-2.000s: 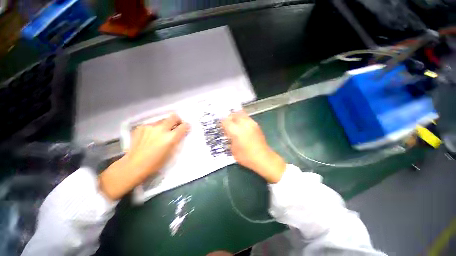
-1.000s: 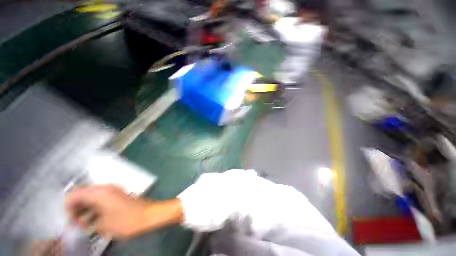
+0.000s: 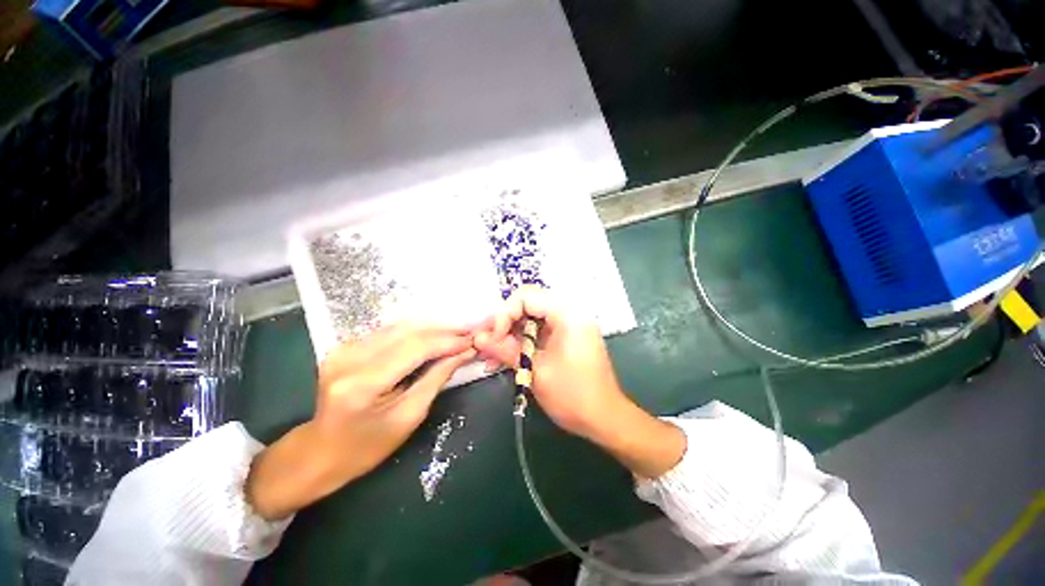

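My left hand (image 3: pixel 378 383) and my right hand (image 3: pixel 562 361) meet at the fingertips over the front edge of the white parts tray (image 3: pixel 441 258). My right hand holds the vacuum suction pen (image 3: pixel 526 364), banded dark and pale, with its hose end toward me. My left thumb and fingers are pinched together. Whatever sits between the fingertips is too small or hidden to tell. Small dark blue-violet pieces (image 3: pixel 516 250) lie at the right of the tray. Small grey-brown metal parts (image 3: pixel 351 284) lie at its left.
A clear blister tray (image 3: pixel 115 383) is at the left. A blue vacuum pump (image 3: pixel 917 223) stands at the right, with the clear air hose (image 3: pixel 696 246) looping beside it. A grey-white board (image 3: pixel 378 109) lies behind the parts tray. Scrap bits (image 3: pixel 435 464) lie on the green mat (image 3: pixel 676 309).
The view swung right and came back. My hands moved from apart over the tray to together at its front edge. The suction pen now shows in my right hand.
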